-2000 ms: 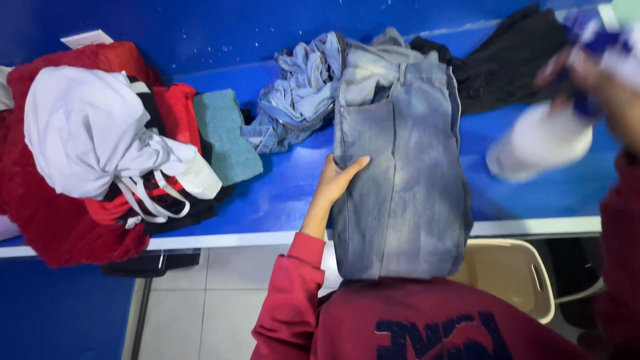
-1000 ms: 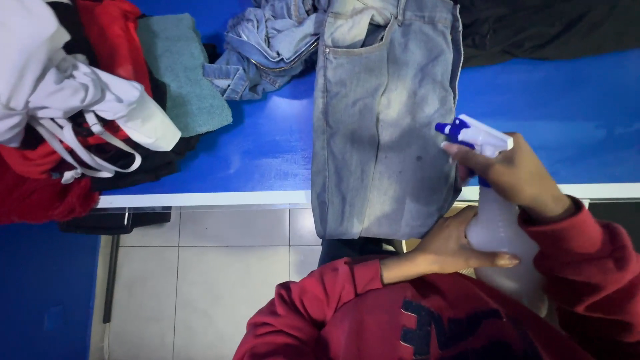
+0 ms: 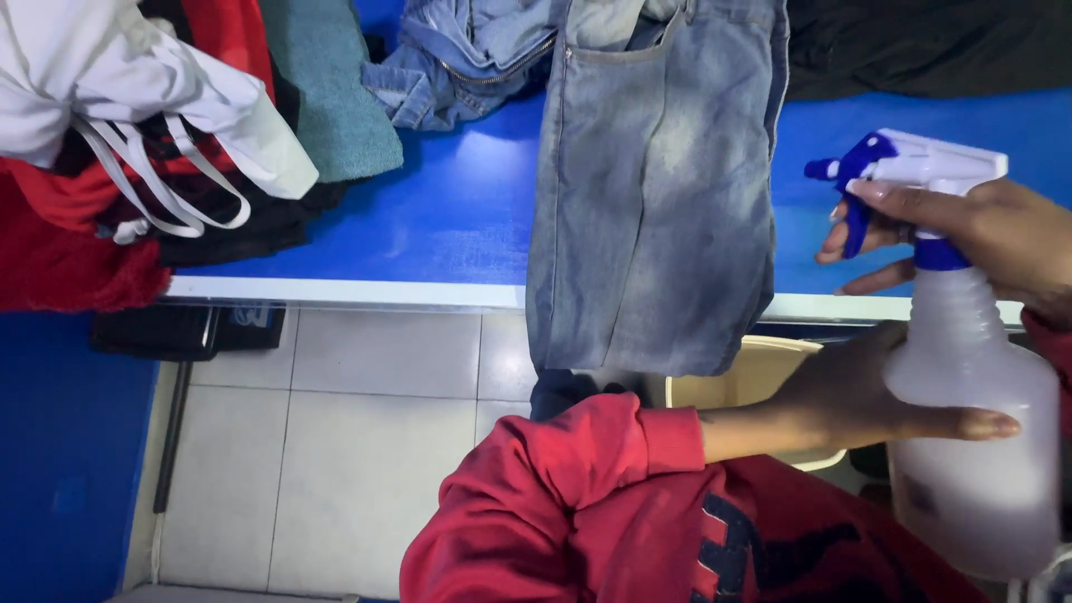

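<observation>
A translucent plastic spray bottle (image 3: 971,469) with a white and blue trigger head is held upright at the right, in front of the table. My left hand (image 3: 879,398) grips its body, thumb across the front. My right hand (image 3: 963,222) is at the trigger head, thumb and fingers around the blue trigger. Left of the bottle, folded blue jeans (image 3: 653,201) lie on the blue table (image 3: 444,209), their lower end hanging over the white front edge. No hand touches the jeans. Behind them to the left is a crumpled denim garment (image 3: 477,50) with a zipper.
A white garment with straps (image 3: 167,92), a teal towel (image 3: 335,109) and red cloth (image 3: 75,268) are heaped at the left. Black fabric (image 3: 921,46) lies at the back right. A cream plastic basin (image 3: 758,347) stands below the table edge. Grey tiles (image 3: 368,477) cover the floor.
My left hand has left the jeans, where it lay two seconds ago, and now holds the bottle's body. The bottle has come from above the table to in front of its edge. The view has shifted closer.
</observation>
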